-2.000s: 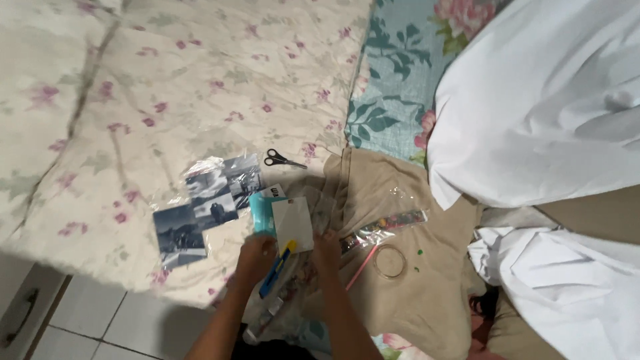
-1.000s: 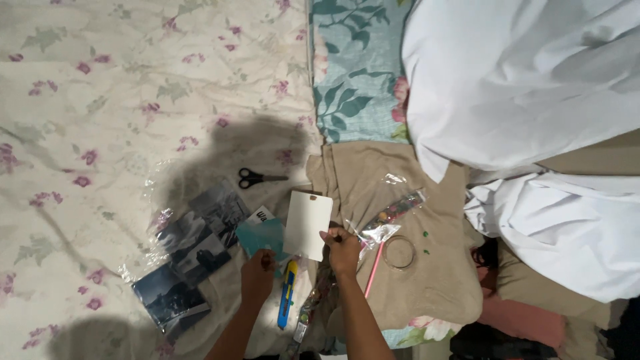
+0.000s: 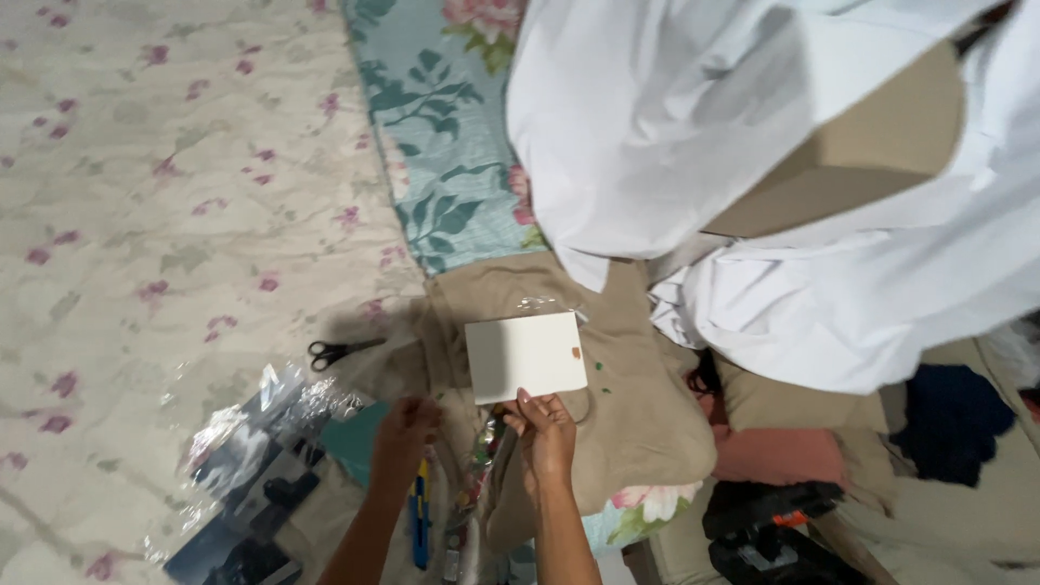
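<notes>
My right hand point(image 3: 543, 431) grips a white card point(image 3: 524, 357) by its lower edge; the card has a small slot near its right side and lies over the beige cloth. To the left, my left hand point(image 3: 410, 422) is blurred, its fingers bent beside a teal sheet point(image 3: 357, 439); whether it holds anything is unclear. A blue and yellow utility knife point(image 3: 419, 516) lies just below my left hand. Black-handled scissors point(image 3: 341, 351) rest on the floral bedding up and left of that hand. Between my forearms is a clear plastic packet point(image 3: 479, 479) with colorful contents.
Photo prints point(image 3: 252, 487) in shiny clear plastic lie at the lower left on the floral sheet point(image 3: 203, 203). Beige cloth point(image 3: 650, 439) spreads under the card. White fabric point(image 3: 650, 122) is heaped at the upper right, with dark items point(image 3: 772, 528) at the lower right.
My right hand has moved the white card rightward over the beige cloth and turned it from upright to sideways. The card now covers much of the ring and packet seen there before. The view has shifted.
</notes>
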